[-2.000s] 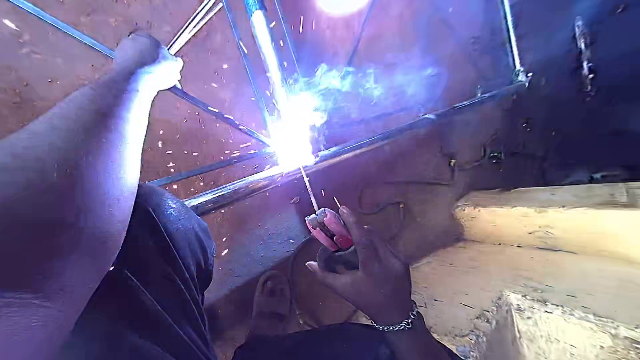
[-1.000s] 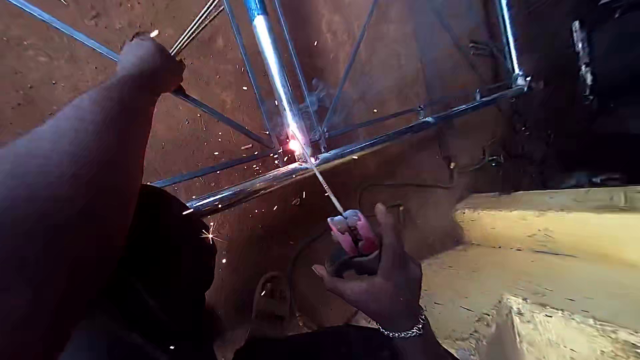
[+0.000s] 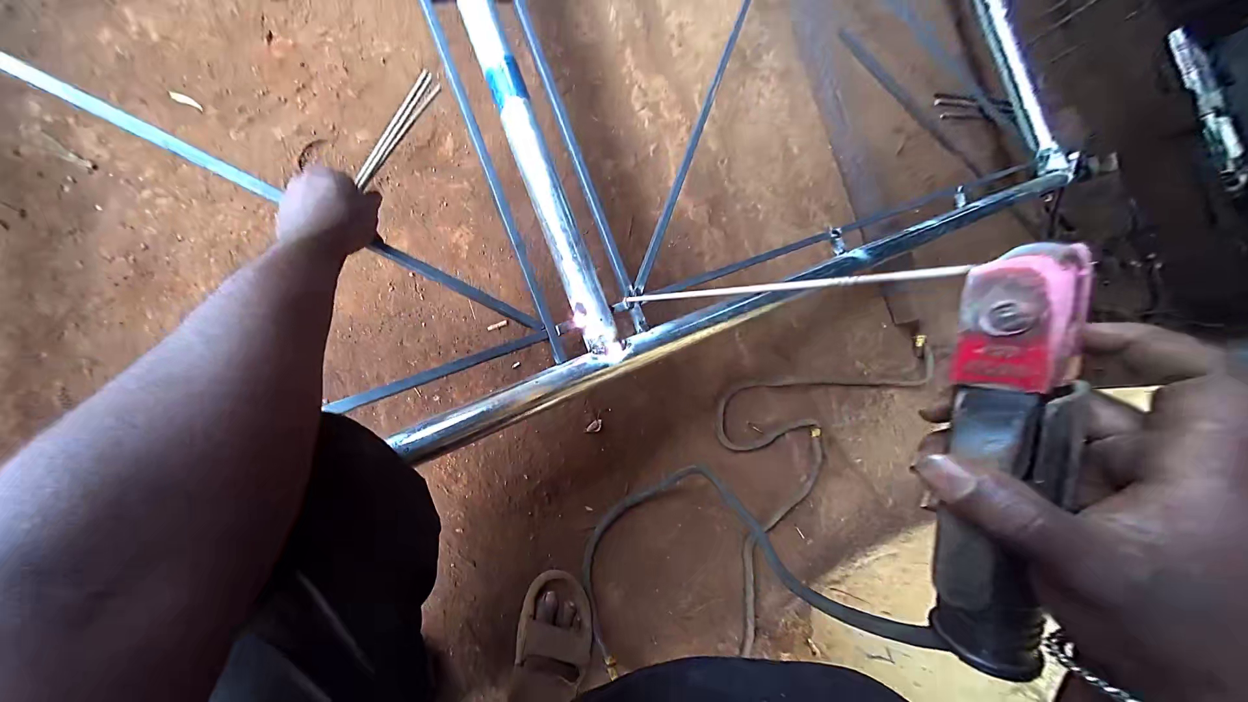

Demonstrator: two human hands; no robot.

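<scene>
At the right, my right hand [image 3: 1121,487] grips a welding electrode holder [image 3: 1004,458] with a black handle and a red and pink head. A thin welding electrode [image 3: 809,286] is clamped in it and points left, its tip near the joint of the metal tube frame [image 3: 487,403]. My left hand [image 3: 327,210] at the upper left is closed around a thin flat bar [image 3: 146,117] of the frame, with several loose welding rods [image 3: 398,130] sticking out of the same hand. A faint pink glow shows at the weld joint [image 3: 604,346], where an upright tube meets the lower tube.
A welding cable [image 3: 809,595] runs from the holder's base across the reddish dirt ground, and a thinner cord [image 3: 780,385] curls beside it. A sandalled foot [image 3: 554,624] rests at the bottom. Dark metal parts [image 3: 1209,107] lie at the upper right; more rods lie beyond the frame.
The bright arc and smoke have gone. My right hand has moved right and up with the holder, and the electrode has swung away from the joint. My left hand still holds the bar.
</scene>
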